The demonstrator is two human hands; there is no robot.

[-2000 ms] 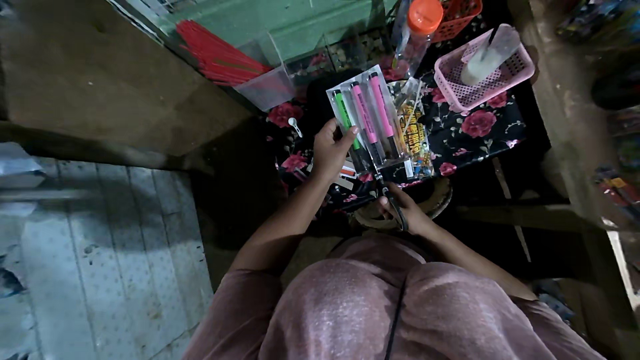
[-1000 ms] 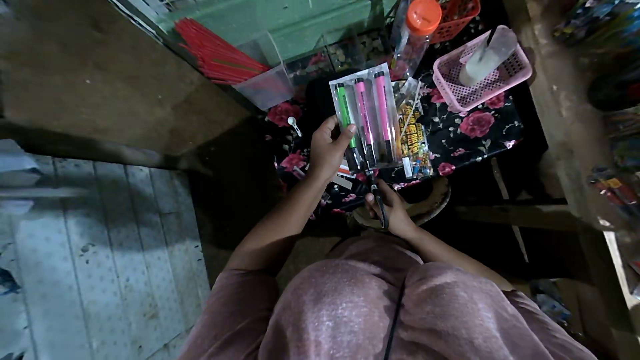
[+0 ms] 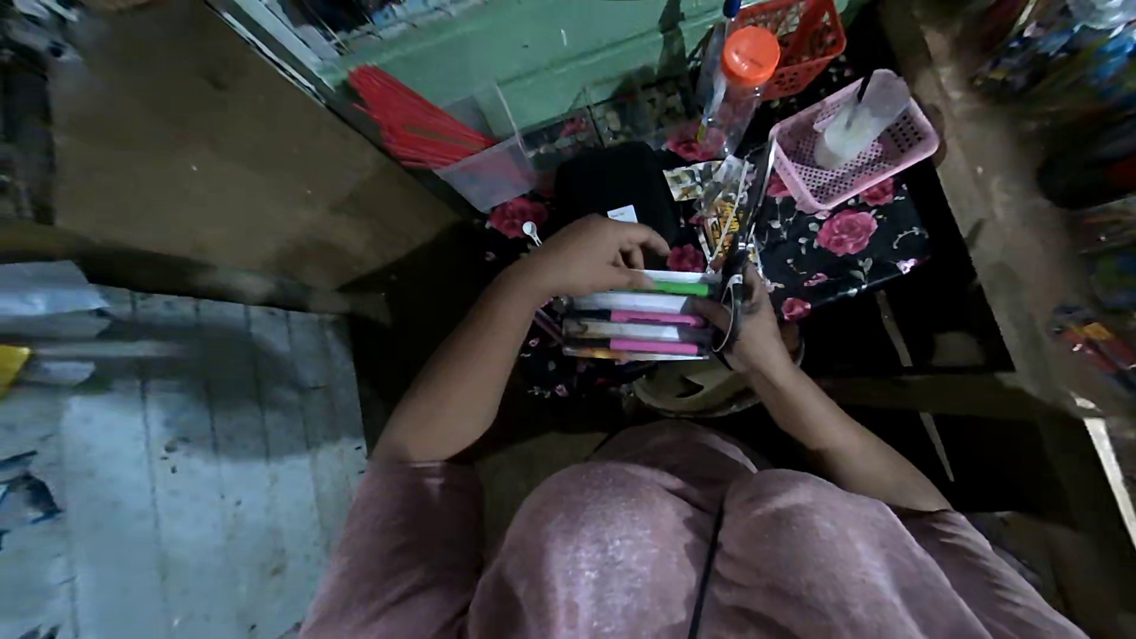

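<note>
A flat pack of pens or markers (image 3: pixel 635 330), one green and others pink, lies sideways in front of me. My left hand (image 3: pixel 603 253) is over its upper left edge, fingers bent near the green pen; whether it grips the pack is unclear. My right hand (image 3: pixel 750 319) holds the dark handles of scissors (image 3: pixel 735 306) at the pack's right end, with the thumb against the pack. The scissor blades point up, towards the back of the table.
A black case (image 3: pixel 617 191) and printed packets (image 3: pixel 723 213) lie behind the pack on the floral tablecloth (image 3: pixel 848 232). Around them stand a clear box (image 3: pixel 497 169) with red sticks (image 3: pixel 417 124), an orange-lidded jar (image 3: pixel 750 62), a red basket (image 3: pixel 803 44) and a pink basket (image 3: pixel 923 146) holding a cup.
The pack has turned from upright to sideways and come lower, uncovering the black case. My right hand has moved up to the pack, and the scissors now point away from me.
</note>
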